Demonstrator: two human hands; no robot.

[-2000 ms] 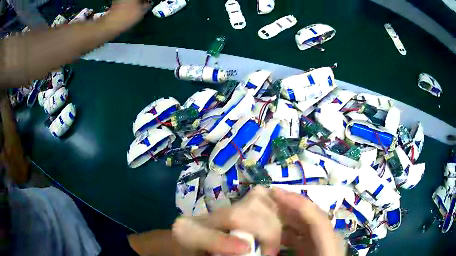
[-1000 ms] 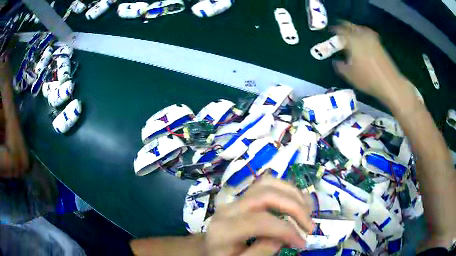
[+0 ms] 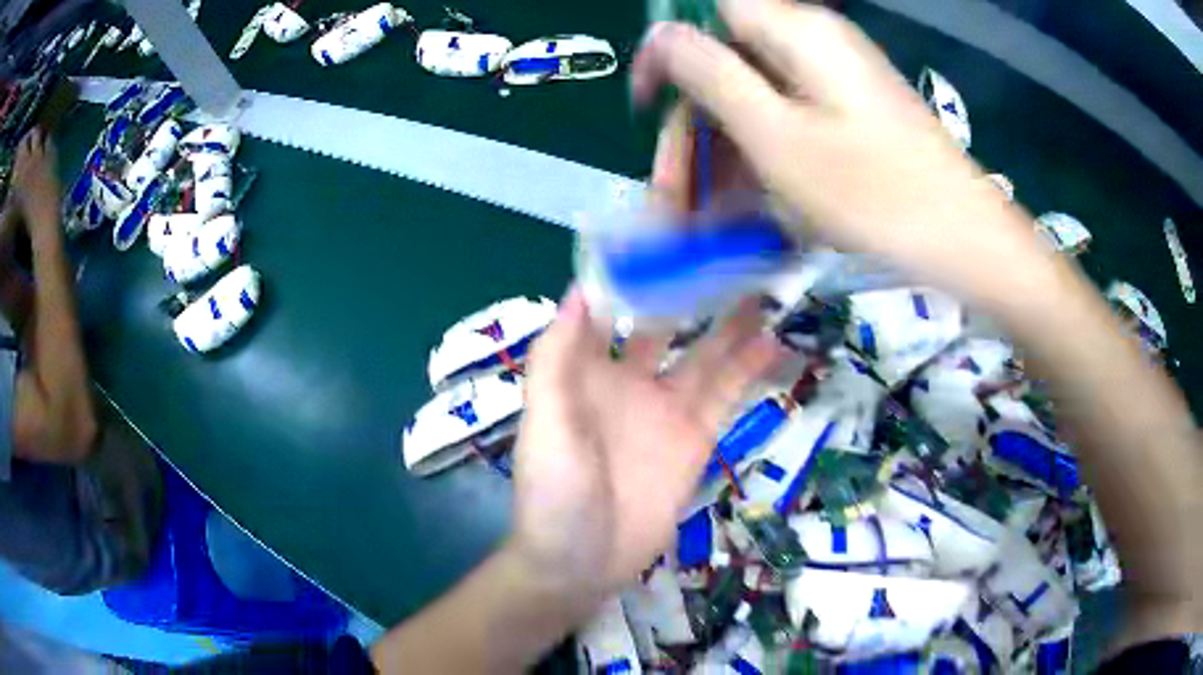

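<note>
My right hand is at the upper centre, its fingers closed around part of a white housing shell unit. The unit's blue battery cell faces me and is motion-blurred. A green circuit board shows at the right fingers. My left hand is just below, palm up with fingers spread, its thumb tip close to the shell's left end. Blur hides whether they touch. A heap of white shells with blue cells, green boards and red and black wires lies below and to the right.
A pale rail crosses behind the hands. Beyond it, a dark green belt carries scattered units. More units lie at the left on the green worktop. Another person's arm is at the far left, near a blue stool.
My right hand has come back from the belt to above my left hand, and a unit now shows there. My left hand has risen from the heap and opened. The view has shifted left.
</note>
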